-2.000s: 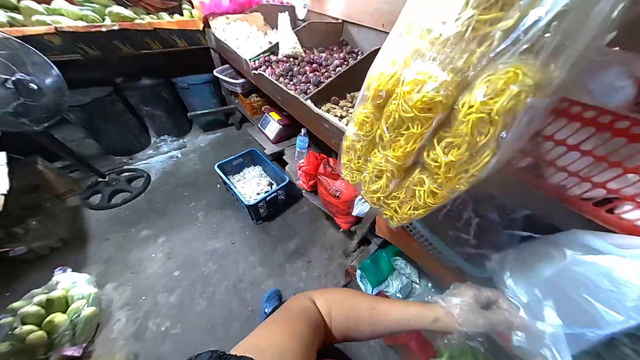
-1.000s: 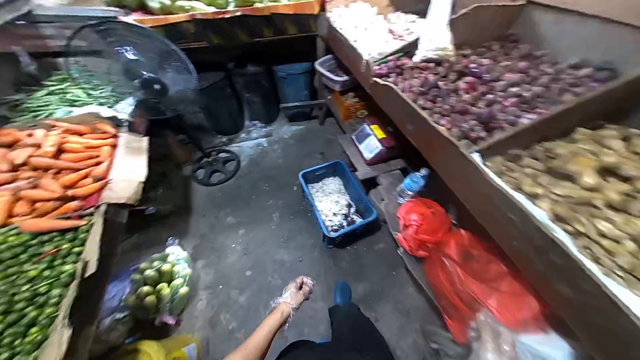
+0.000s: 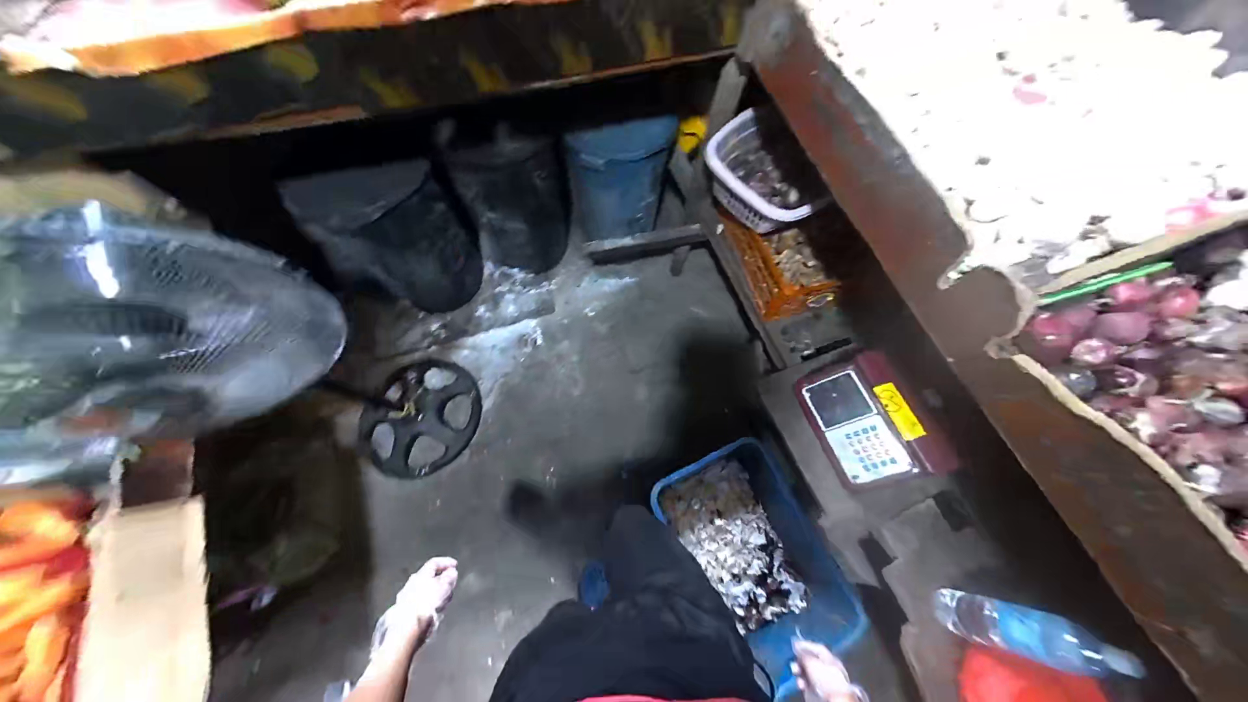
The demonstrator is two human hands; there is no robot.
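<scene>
Over the grey floor at lower left is my left hand (image 3: pixel 421 597), in a thin clear plastic glove, fingers curled, with no object visible in it. My right hand (image 3: pixel 821 669), partly cut off by the bottom edge, appears in front of the near end of a blue plastic crate (image 3: pixel 846 597); I cannot tell whether it touches the rim. Pale, flaky scraps (image 3: pixel 731 551) lie in the crate. Right of the crate, a dark red digital scale (image 3: pixel 868 424) rests on a low ledge. Nearer on the right, a plastic bottle (image 3: pixel 1033 629) lies beside a red plastic bag (image 3: pixel 1019 678).
A pedestal fan (image 3: pixel 166 317) with a round black base (image 3: pixel 421 417) stands at left, above carrots (image 3: pixel 39 585). Dark bins (image 3: pixel 390 229) and a blue bin (image 3: pixel 621 175) line the back. Wooden stall bins (image 3: pixel 975 390) on the right hold red onions (image 3: pixel 1131 336). A white basket (image 3: pixel 751 185) sits beneath.
The view has swung left and moved forward to the crate and scale. My right hand has come into view at the bottom. The hanging bags of yellow rubber bands, seen two seconds ago, are out of view.
</scene>
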